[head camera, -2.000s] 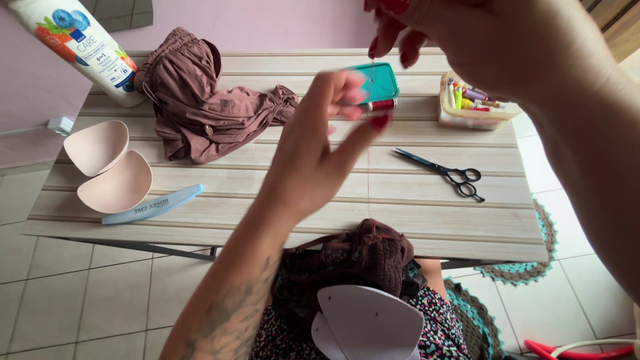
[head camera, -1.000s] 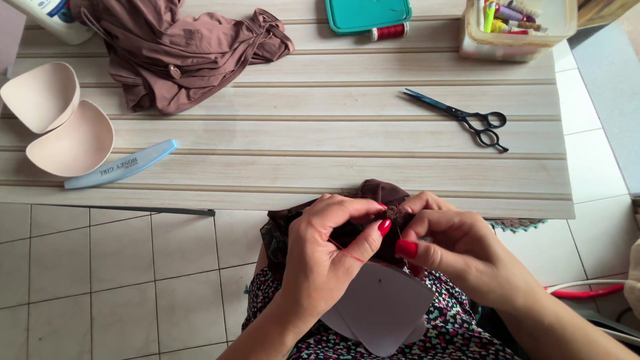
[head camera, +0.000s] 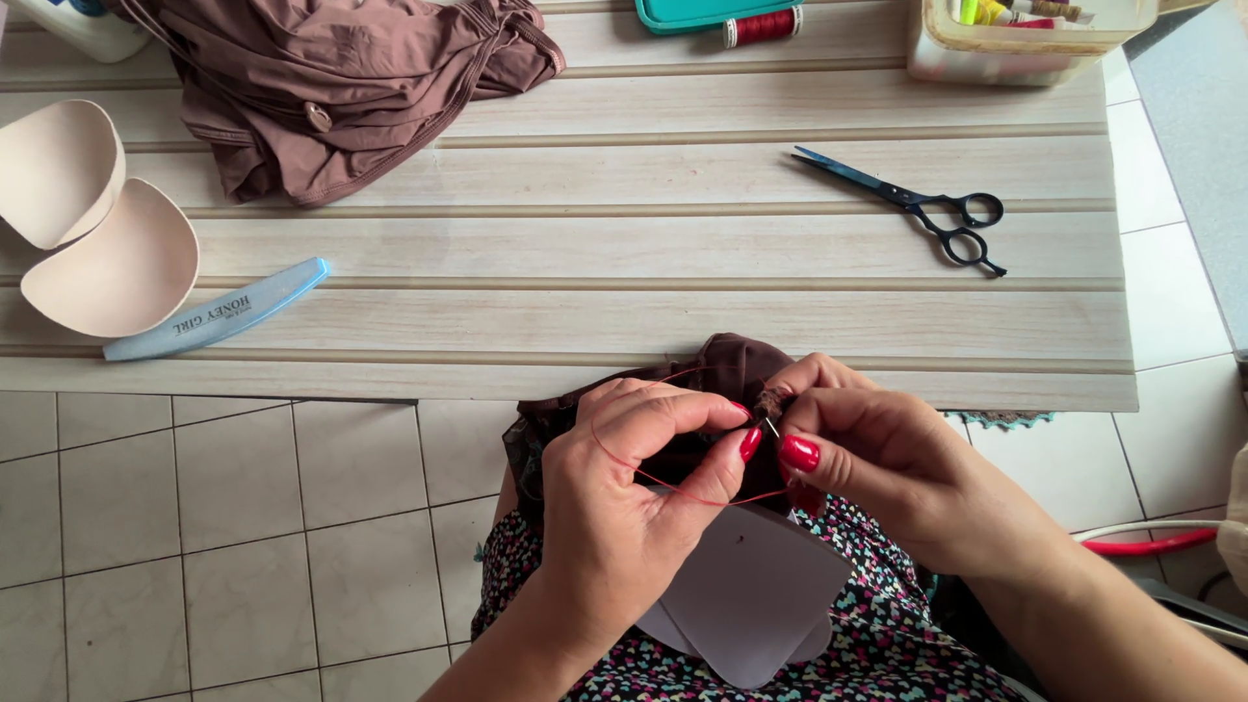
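Observation:
Dark brown fabric (head camera: 746, 359) lies over my lap at the table's front edge. My left hand (head camera: 648, 458) pinches a gathered edge of it between thumb and forefinger. Opposite, my right hand (head camera: 868, 453) grips the same gathered bit. A sewing needle (head camera: 771, 427) shows between the fingertips; which hand bears it I cannot tell. Red thread (head camera: 624, 463) loops across the back of my left hand. Under the hands, pale grey cup-shaped pads (head camera: 746, 585) rest on the patterned cloth on my lap.
Black scissors (head camera: 907, 198) lie on the slatted table. Around them are a red thread spool (head camera: 763, 26), a teal lid (head camera: 682, 12), a plastic box of supplies (head camera: 1024, 54), a mauve garment (head camera: 341, 93), beige bra cups (head camera: 122, 263), a blue nail file (head camera: 219, 312) and a bottle (head camera: 93, 29).
Two seconds ago both hands were raised apart above the table; now they are together at the dark fabric. Since one second ago, a loop of red thread shows over my left hand. The view has moved closer.

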